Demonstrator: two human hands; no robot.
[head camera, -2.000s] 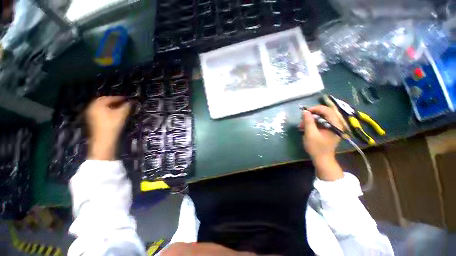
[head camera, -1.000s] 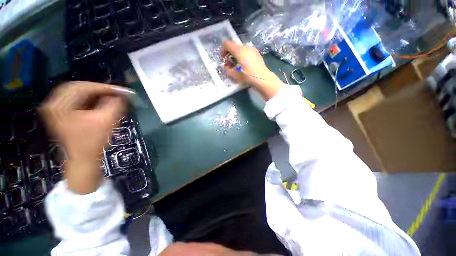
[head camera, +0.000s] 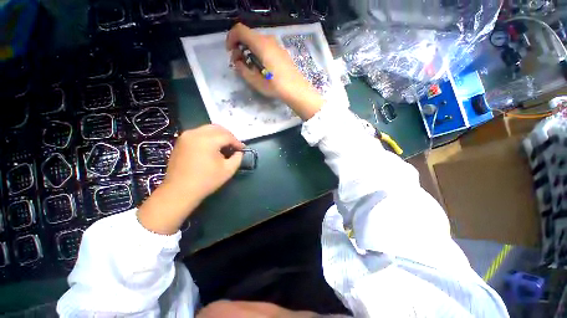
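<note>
My left hand (head camera: 202, 158) holds a small rounded-rectangular frame (head camera: 249, 159) between thumb and fingers, above the green mat just in front of the white parts tray (head camera: 252, 131). My right hand (head camera: 270, 65) holds a dark pick-up pen (head camera: 253, 61) with a blue rear end over the tray's larger left section. Its tip is small and hard to make out near my fingertips. Grey specks lie in the larger section, and denser, shinier specks (head camera: 308, 59) lie in the smaller right section.
Black blister trays (head camera: 99, 127) with frames in pockets cover the left and back. A spare ring (head camera: 388, 112) and yellow plier handles (head camera: 391, 143) lie right of my right sleeve. Crumpled clear bags (head camera: 391, 56), a blue control box (head camera: 442, 110) and a cardboard box (head camera: 491, 186) are at the right.
My left hand has moved right from the blister tray, and a frame now shows clearly in it. My right hand with the pen has moved from the smaller section to the larger one.
</note>
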